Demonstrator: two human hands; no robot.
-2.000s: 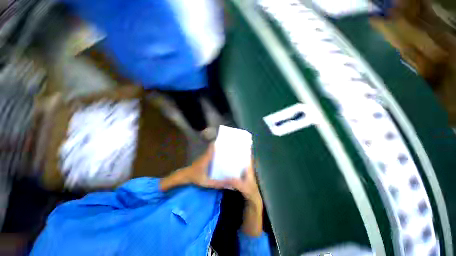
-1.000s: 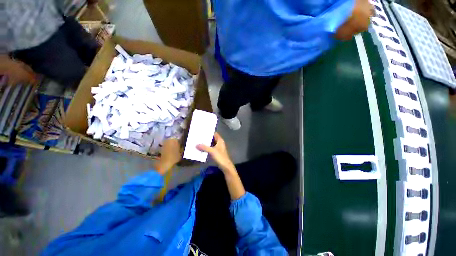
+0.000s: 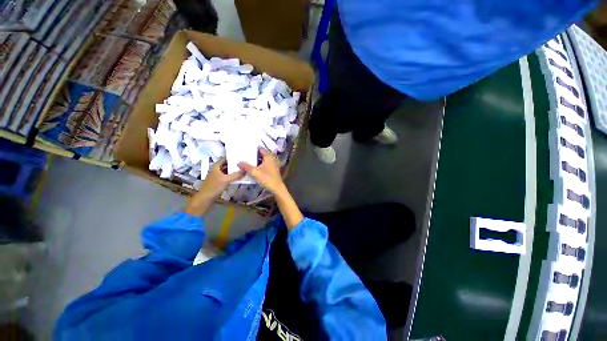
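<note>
A plain white box or insert (image 3: 242,148) is held over the front part of an open brown carton (image 3: 144,126). The carton holds a loose heap of small folded white card pieces (image 3: 216,100). My left hand (image 3: 216,180) grips the white piece at its left side. My right hand (image 3: 266,172) grips it at its right side, thumb across the near end. Its far end blends with the white heap, so its outline there is unclear.
An insert tray with a dark cutout (image 3: 498,235) lies on the green conveyor (image 3: 466,166) at right, beside a row of filled insert trays (image 3: 571,223). A person in a blue smock (image 3: 439,40) stands ahead. Patterned flat goods (image 3: 83,113) are stacked at left.
Both hands have moved the white piece forward and left over the carton; my left hand now grips its side. The view has shifted left, and the person at far left is mostly out of view.
</note>
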